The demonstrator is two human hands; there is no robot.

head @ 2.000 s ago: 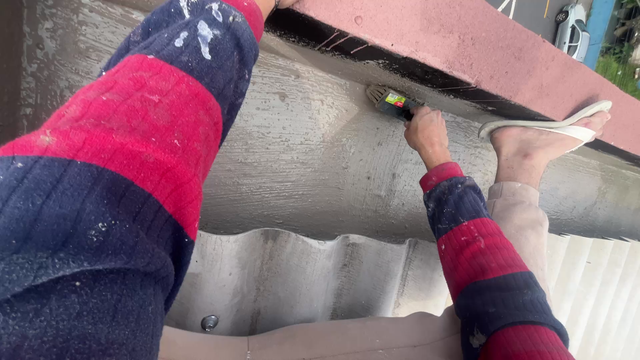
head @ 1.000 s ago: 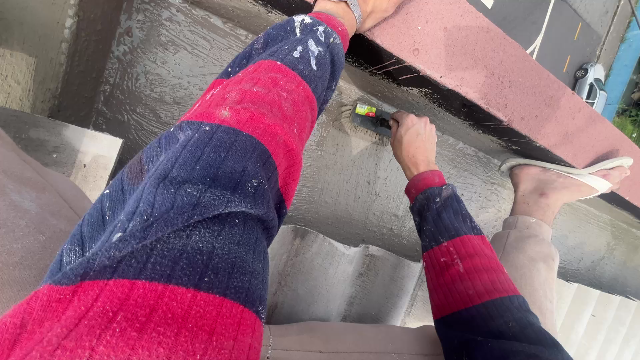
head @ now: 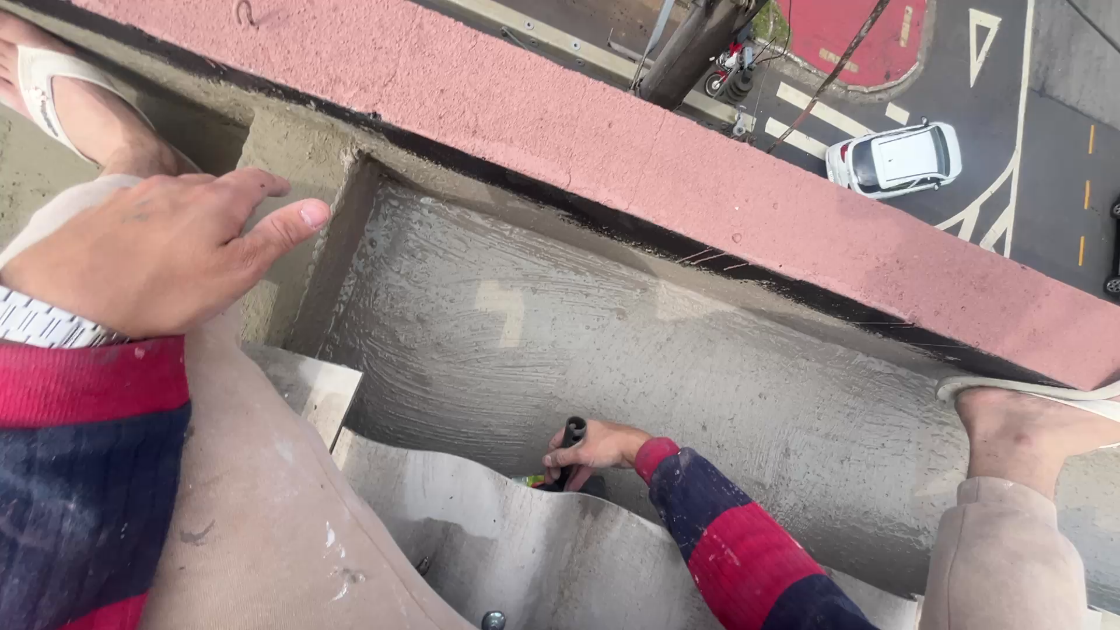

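My right hand [head: 597,444] grips the black handle of a brush [head: 573,430] just above the wavy edge of the corrugated roof sheet [head: 525,534]. The brush's lower part, with a bit of green and yellow label, is partly hidden behind that edge, and its bristles are out of sight. Wet grey coating with stroke marks covers the gutter channel [head: 472,350] around it. At the left, my left hand [head: 166,236], with a metal watch band at its wrist, hovers with fingers apart and holds nothing. It is over my leg, near the foot in a white flip-flop.
A pink parapet wall [head: 612,149] runs diagonally along the channel's outer side. Beyond it, far below, lie a street, a white car [head: 894,160] and a pole [head: 700,48]. A cement cross ledge [head: 297,184] bounds the channel at left. My other foot [head: 1015,429] rests by the parapet at right.
The brush in my right hand has gone from the channel's side by the parapet to the roof sheet's edge. My left hand has come off the parapet. The view has shifted strongly.
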